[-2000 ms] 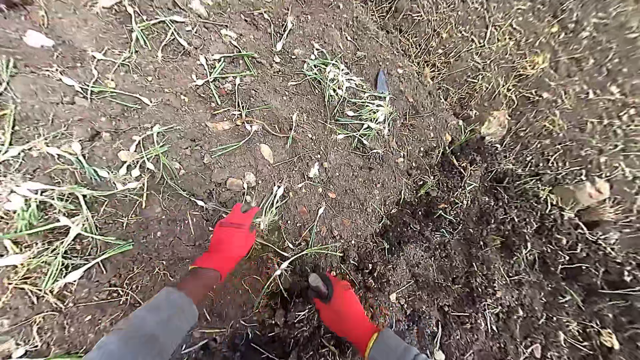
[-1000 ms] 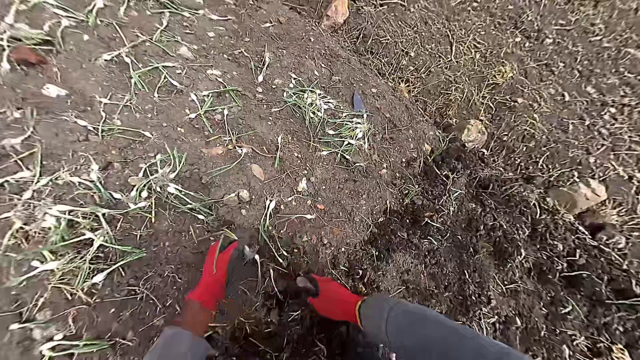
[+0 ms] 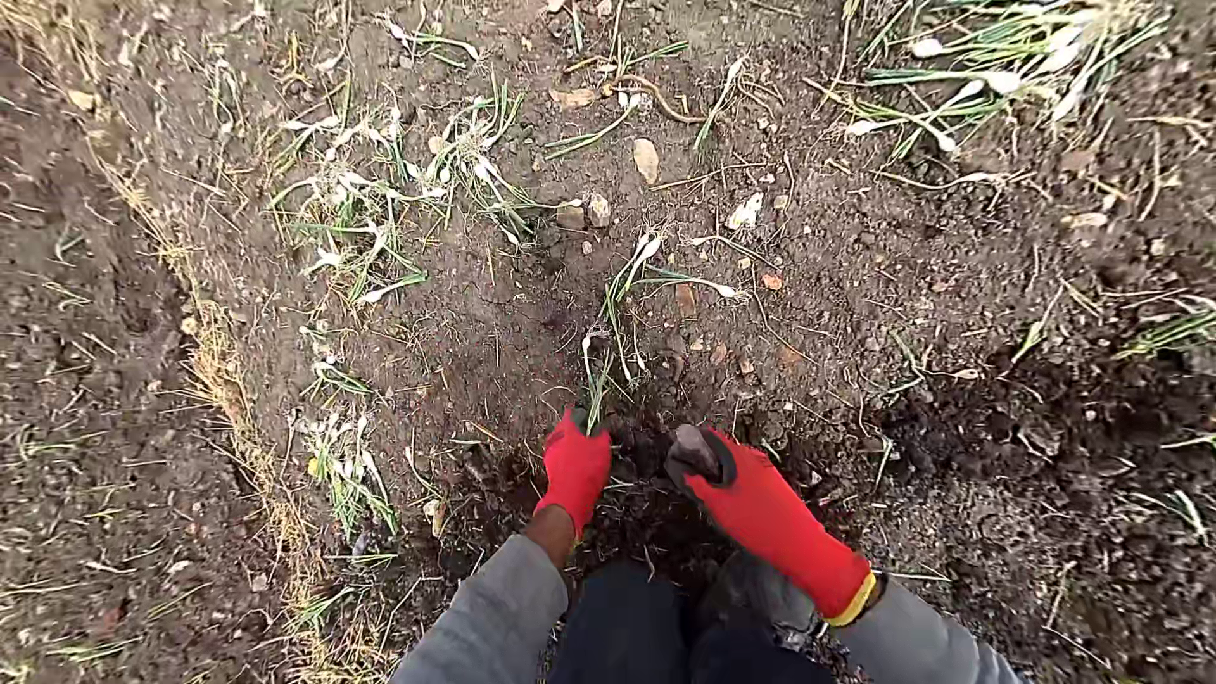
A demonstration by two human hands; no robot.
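Note:
My left hand (image 3: 578, 465), in a red glove with dark palm, grips a small green plant with a white bulb (image 3: 597, 380) at the edge of dark, loosened soil. To its right, my right hand (image 3: 750, 503), gloved alike with a yellow cuff, is closed around a dark, blunt-ended handle (image 3: 695, 450); the rest of that tool is hidden. Just beyond my left hand lie loose white-bulbed plants (image 3: 635, 271) with thin green leaves. Larger heaps of such plants lie at the upper left (image 3: 380, 204) and the upper right (image 3: 997, 81).
Small stones (image 3: 646, 161) and dry roots dot the brown soil. A strip of dry straw (image 3: 223, 389) runs down the left side. Another bunch of bulbed plants (image 3: 347, 470) lies beside it. My knees (image 3: 622, 627) are at the bottom, near the loosened soil.
The view has turned and shifted strongly. A bulbed plant now shows in my left hand. My right hand still holds the dark handle.

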